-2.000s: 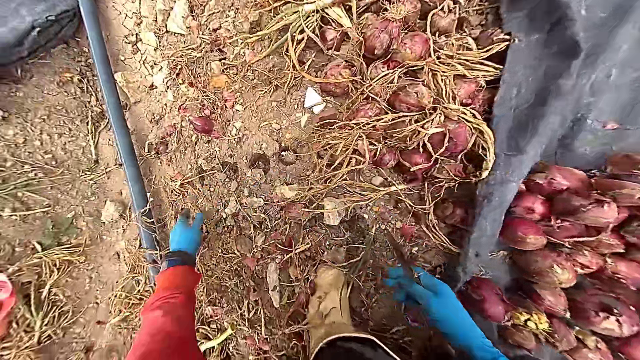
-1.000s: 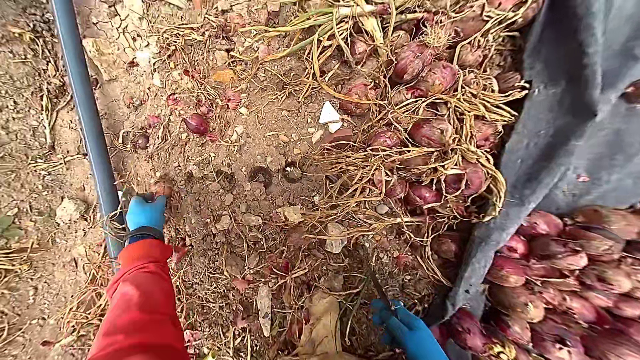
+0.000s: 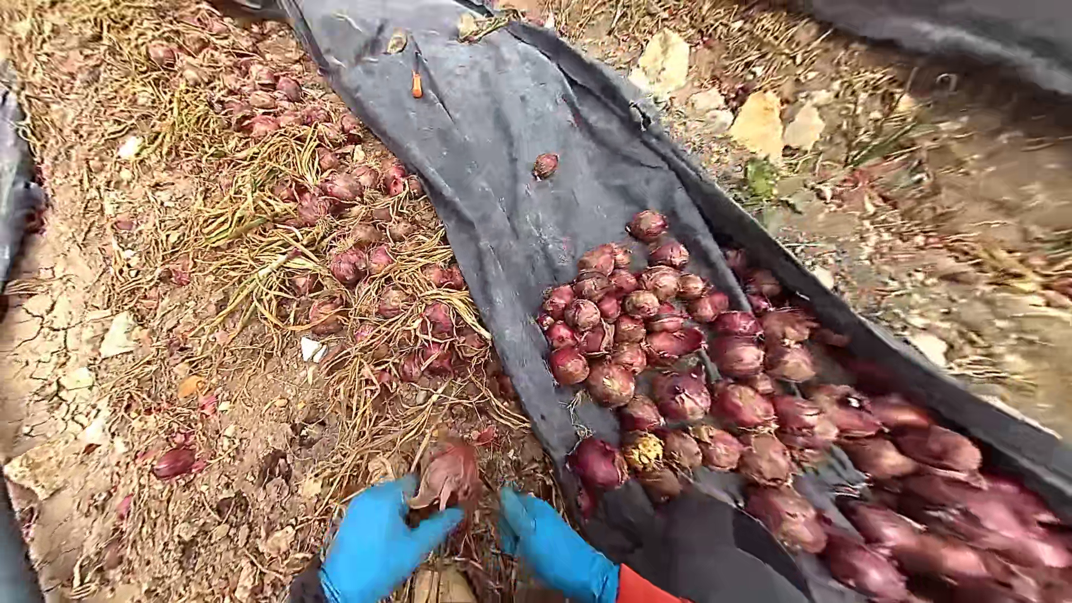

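At the bottom centre of the head view, my left hand (image 3: 387,536) in a blue glove holds a red onion (image 3: 450,476) between thumb and fingers. Dry skin hangs loosely about the onion. Close to its right is my gloved right hand (image 3: 548,536), blurred, its fingers pointing up; whether it grips anything is hidden. Pulled red onions with dry stalks (image 3: 368,260) lie on the soil ahead of both hands. To the right, a pile of trimmed red onions (image 3: 678,394) rests on a dark fabric sheet (image 3: 502,167).
A small orange object (image 3: 416,85) and a lone onion (image 3: 545,166) lie farther up the sheet. Pale rocks (image 3: 758,124) stand beyond its right edge. A loose onion (image 3: 174,463) and a white piece (image 3: 312,348) sit on the soil to the left.
The view has swung far to the right and up along the sheet. My left hand has come from beside the grey pipe to near my right hand and now has an onion in it.
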